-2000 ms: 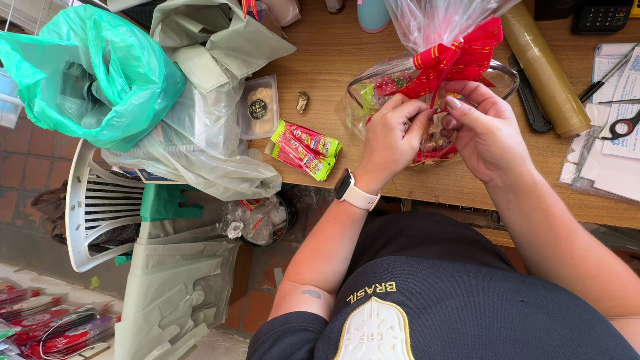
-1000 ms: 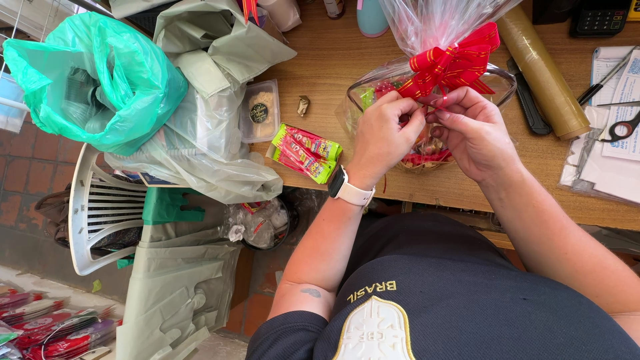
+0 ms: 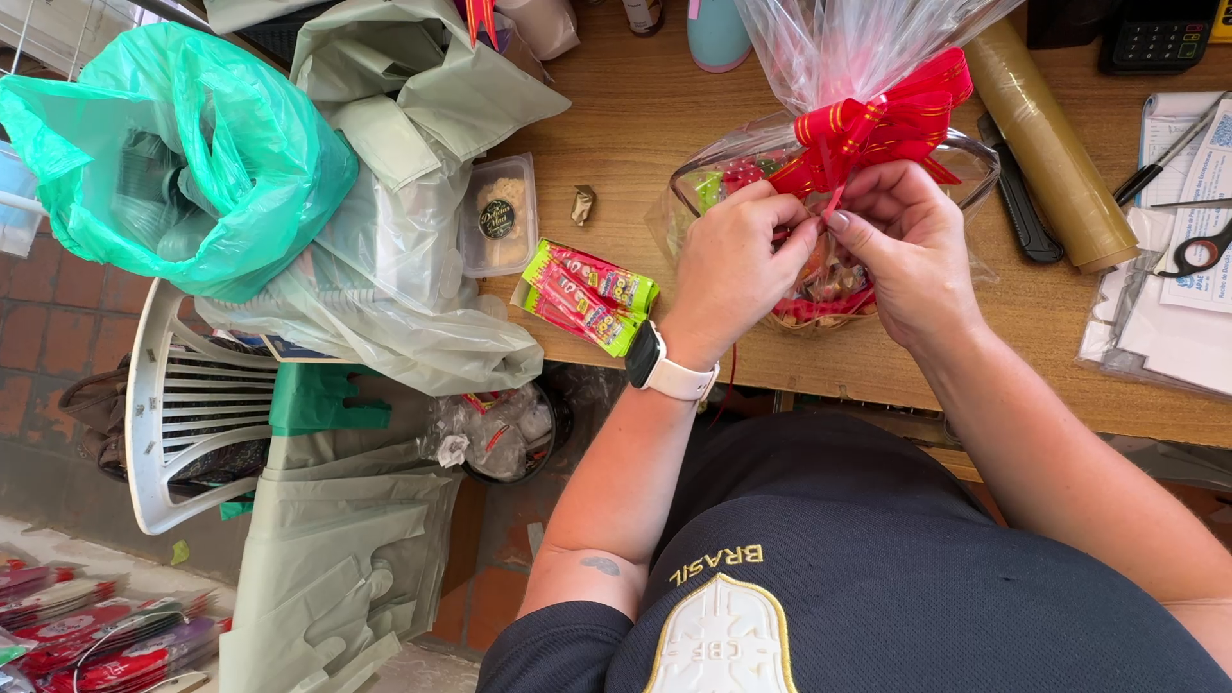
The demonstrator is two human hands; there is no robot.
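A gift basket [image 3: 823,306] wrapped in clear cellophane [image 3: 857,38] stands near the table's front edge, its contents partly hidden by my hands. A red ribbon bow with gold lines [image 3: 871,130] sits at the gathered neck of the wrap. Just below the bow, my left hand [image 3: 746,255] and my right hand [image 3: 900,245] meet, fingertips pinching a thin red ribbon tail. The exact shape of the ribbon between the fingers is hard to tell. Red and green candy packets [image 3: 589,296] lie left of my left hand, close to its smartwatch.
A clear tub [image 3: 500,214], a small gold wrapper [image 3: 582,205] and plastic bags [image 3: 385,250] lie left. At right are a utility knife [image 3: 1022,197], a tape-coloured film roll [image 3: 1054,144], scissors [image 3: 1198,255] and papers [image 3: 1193,332]. A white plastic chair [image 3: 144,414] and a bin [image 3: 553,428] stand below.
The red bow, partly covered and flatter two seconds ago, now shows fuller loops above my hands. Both hands remain close together just below it.
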